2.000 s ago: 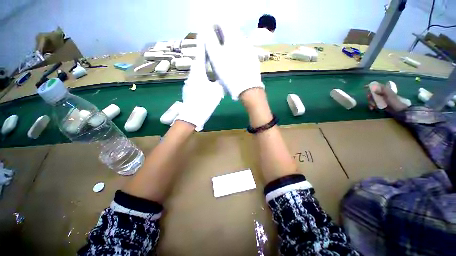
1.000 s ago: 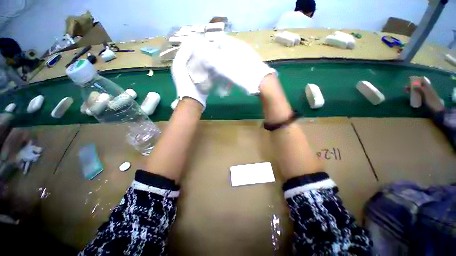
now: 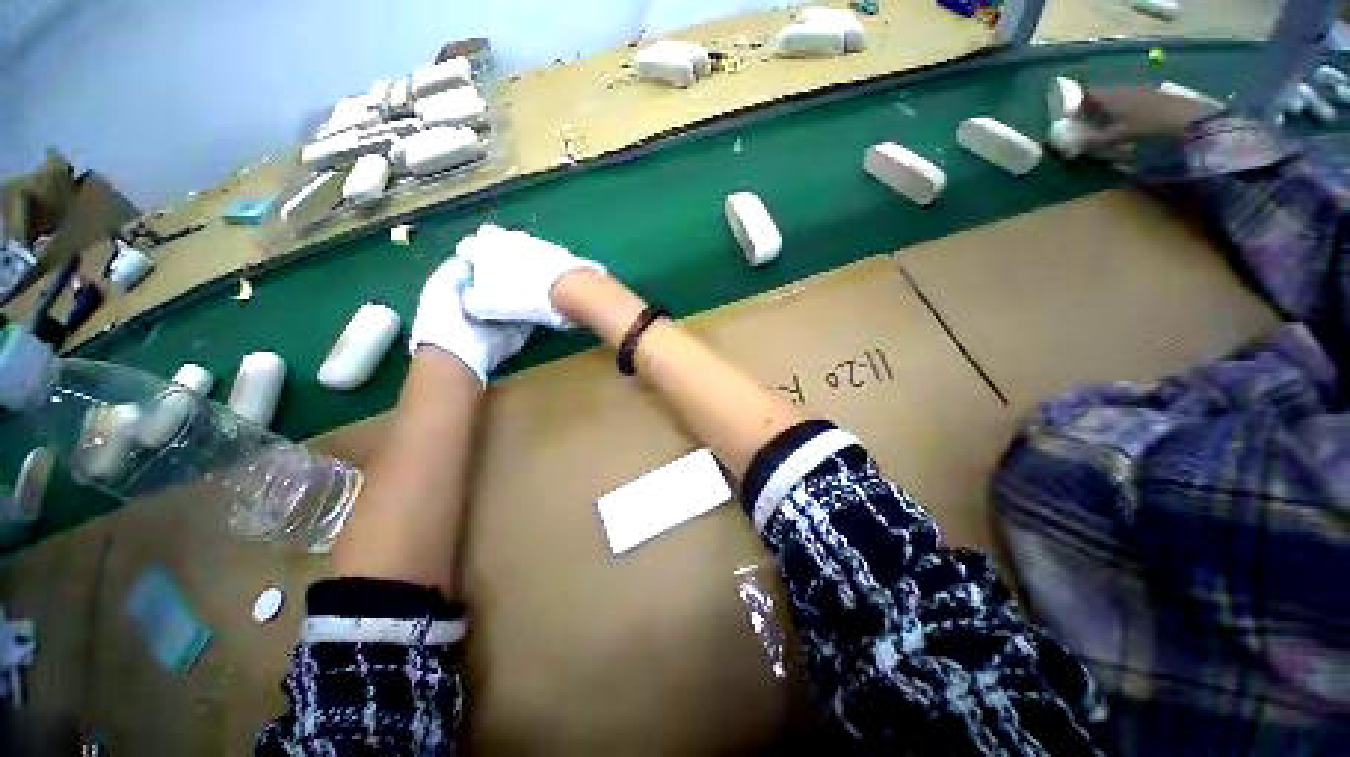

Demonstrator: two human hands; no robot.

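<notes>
My left hand and my right hand, both in white gloves, are together over the near edge of the green conveyor belt. My right hand overlaps my left. The fingers are curled in, and whether anything is between them is hidden. An off-white oblong unit lies on the belt just left of my hands. Another unit lies on the belt to the right. A white card lies flat on the cardboard in front of me.
A water bottle is at left, above a teal block and a white disc. A clear tray heaped with units is on the far bench. At right, another person's hand touches a unit; their plaid sleeve fills the right side.
My hands have come down from high over the belt to its near edge and closed together. The view has turned and tilted, so the far tray now shows fully.
</notes>
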